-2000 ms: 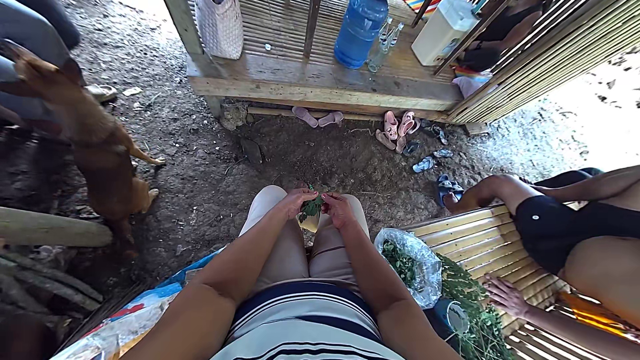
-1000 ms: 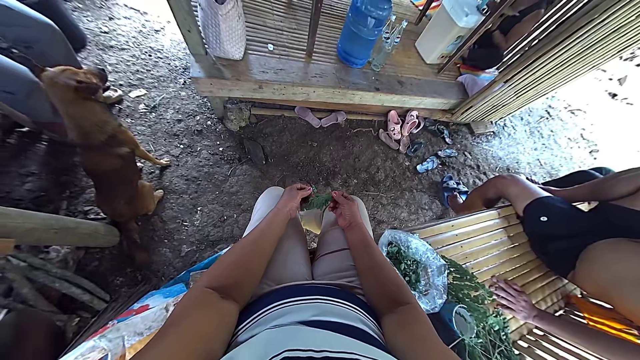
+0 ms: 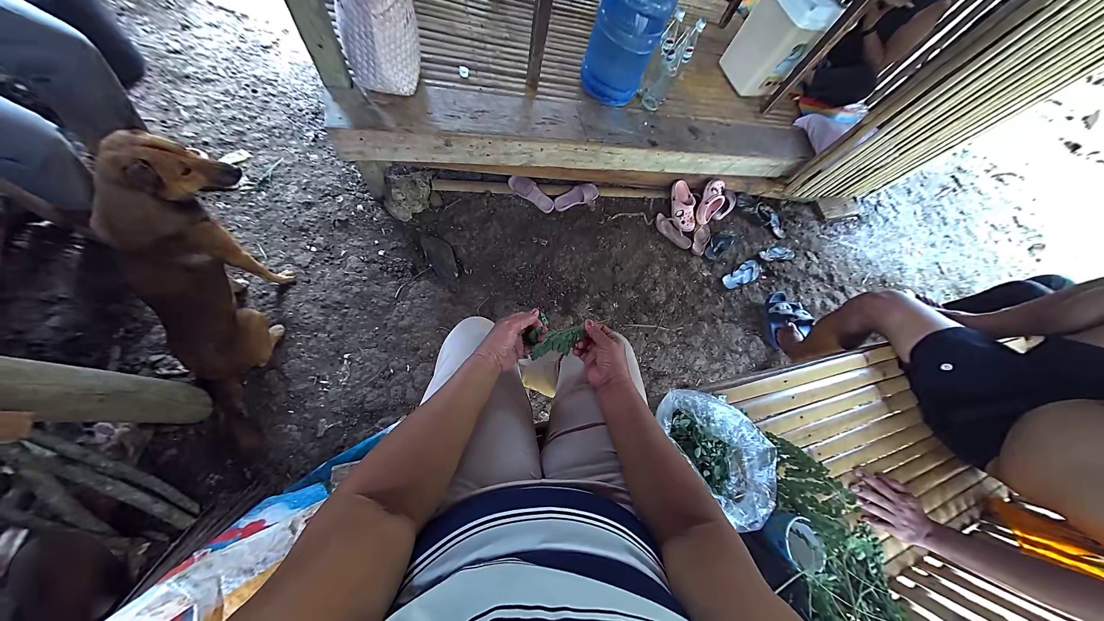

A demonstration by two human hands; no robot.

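My left hand [image 3: 511,339] is closed on a small bunch of green leaves above my lap. Between both hands stretches a leafy green sprig [image 3: 557,341], its right end pinched by my right hand [image 3: 602,352]. Beside my right thigh, a clear plastic bag [image 3: 749,457] stands with its mouth open and green leaves [image 3: 700,446] inside. Leafy cuttings [image 3: 849,552] lie on the bamboo bench just right of the bag, around a blue container [image 3: 804,542].
A brown dog [image 3: 185,259] is upright at the left. Ahead, a raised wooden platform [image 3: 569,142] holds a blue water jug [image 3: 623,52]; slippers [image 3: 554,195] lie below. At the right, another person's hand [image 3: 893,507] rests on the bamboo bench [image 3: 828,388].
The dog's head has turned to the right. More of the leafy sprig now shows stretched between my hands, which remain over my lap.
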